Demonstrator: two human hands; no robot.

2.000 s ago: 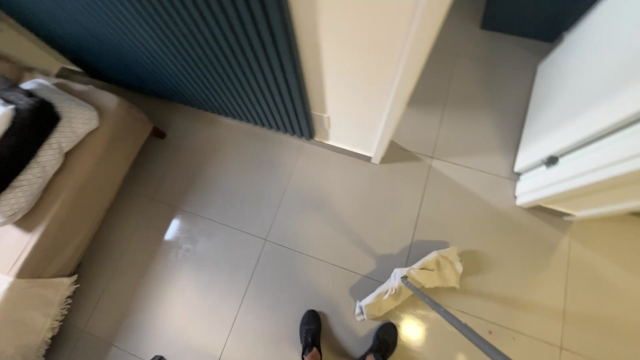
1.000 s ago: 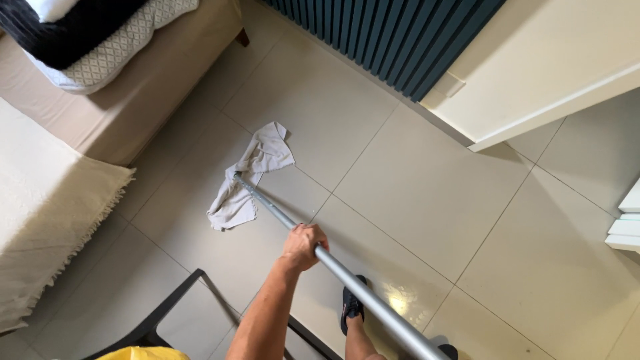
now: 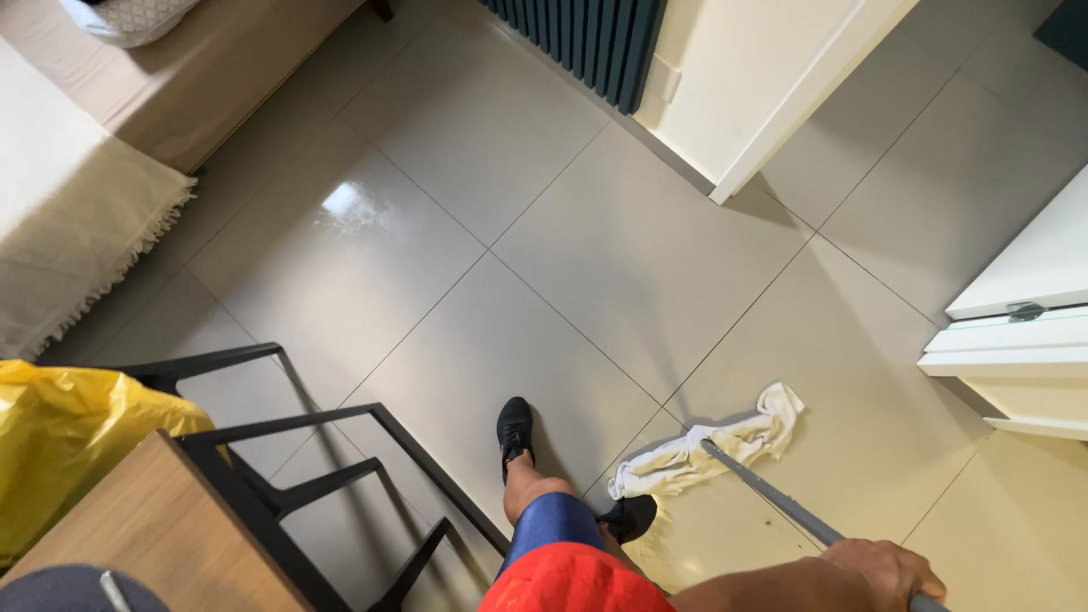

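My left hand is closed around a grey pole at the lower right. The pole's far end rests on a whitish cloth, which lies bunched in a long strip on the tiled floor. One end of the cloth is close beside my black shoe; my other black shoe stands further left. The forearm reaches in from the bottom edge, beside my red top. My right hand is out of view, and so is the pole's upper end.
Lower left: a wooden tabletop with black metal legs, a yellow plastic bag. Upper left: a bed with a fringed throw. A dark slatted panel and door frame stand ahead; a white door is at right.
The cloth and pole have moved from the floor near the bed, where they were one second ago, to the right beside my feet. My left hand has kept its hold on the pole.
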